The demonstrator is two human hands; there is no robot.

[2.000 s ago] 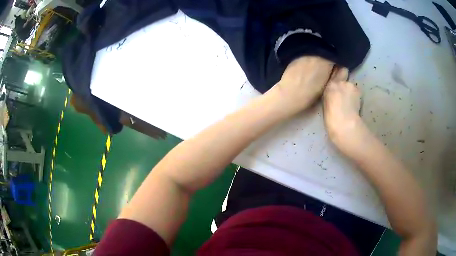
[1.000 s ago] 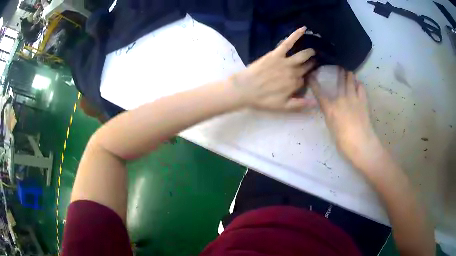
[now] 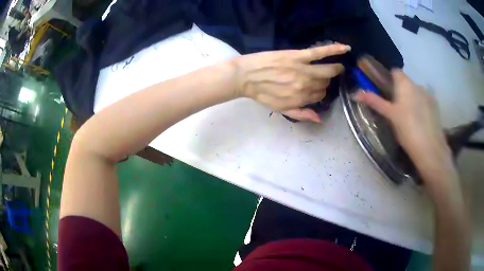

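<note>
A dark garment piece point(image 3: 233, 24) is draped over the back of the white table and hangs off its left side. My left hand point(image 3: 289, 82) lies on the cloth's near edge, index finger stretched out, the other fingers bent over dark cloth. My right hand point(image 3: 411, 106) is closed round the brown handle of a steam iron point(image 3: 371, 124) with a blue part and a shiny metal body. The iron is blurred and stands at the cloth's right near edge, close to my left fingertips. Its underside is hidden.
Black scissors point(image 3: 438, 34) lie at the table's far right. A dark blurred object point(image 3: 467, 129), perhaps the iron's cord or stand, is at the right. The white table point(image 3: 255, 153) has dark specks. Green floor, striped lines and a blue stool point(image 3: 19, 216) show at the left.
My right hand has left the cloth and now holds the iron, which was out of view before. My left hand stays at the cloth's edge, shifted slightly right.
</note>
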